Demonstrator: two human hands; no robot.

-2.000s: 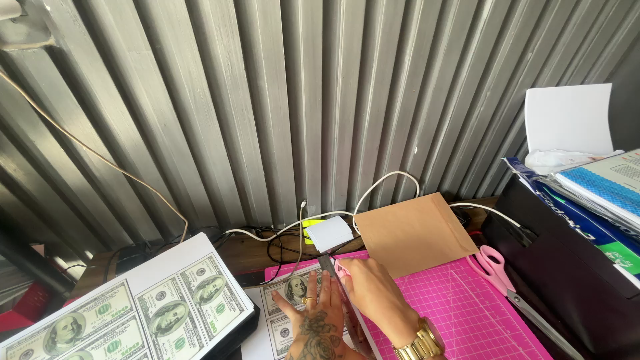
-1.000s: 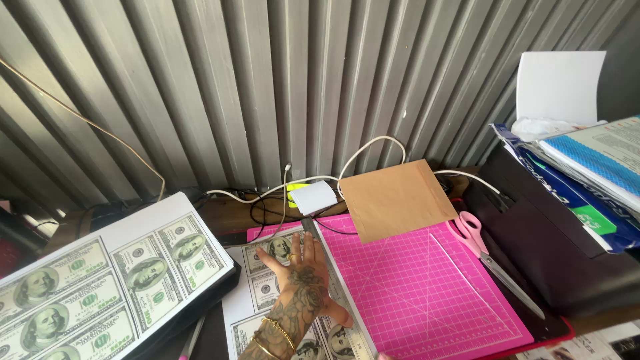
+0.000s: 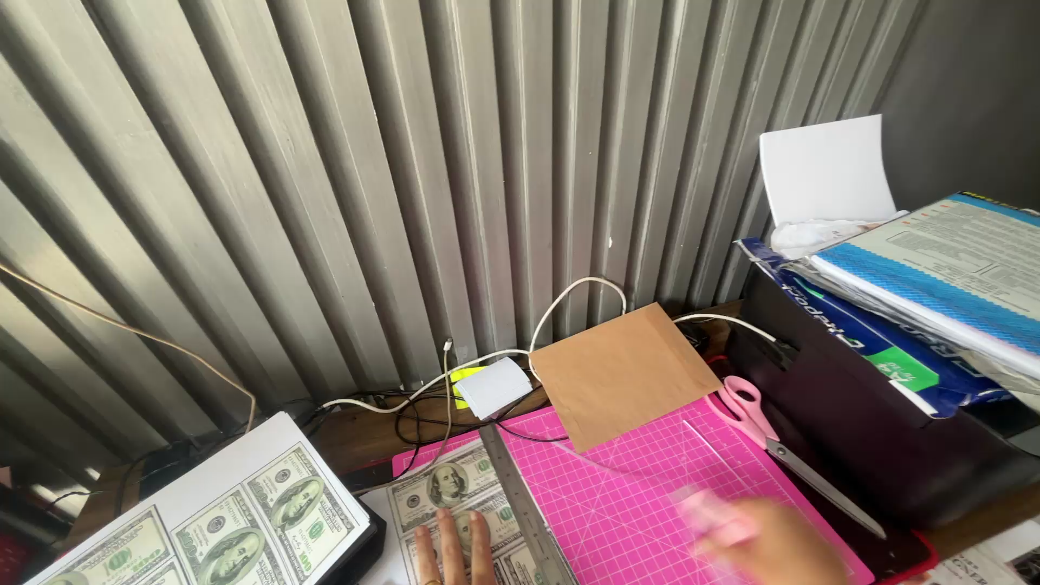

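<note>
At the bottom, my left hand [image 3: 455, 548] lies spread on a sheet printed with banknote images [image 3: 448, 485], just left of a metal ruler [image 3: 520, 504]. The ruler lies along the sheet's right edge, over a pink cutting mat [image 3: 617, 487] with a white grid. My right hand [image 3: 772, 540], blurred by motion, holds a pink tool [image 3: 711, 516] above the mat's lower right; its kind is too blurred to tell. A brown paper envelope [image 3: 626, 374] overlaps the mat's top edge. Pink-handled scissors [image 3: 776, 447] lie along the mat's right side.
A stack of sheets printed with banknote images [image 3: 244, 520] stands at the lower left. White paper slips [image 3: 493, 388] and cables [image 3: 431, 398] lie by the corrugated metal wall [image 3: 455, 162]. At the right, a black box [image 3: 821, 414] carries paper packs [image 3: 934, 284].
My right hand, at the ruler's top two seconds ago and almost out of view one second ago, is now over the mat's right part with the pink tool. My left hand has moved down the sheet.
</note>
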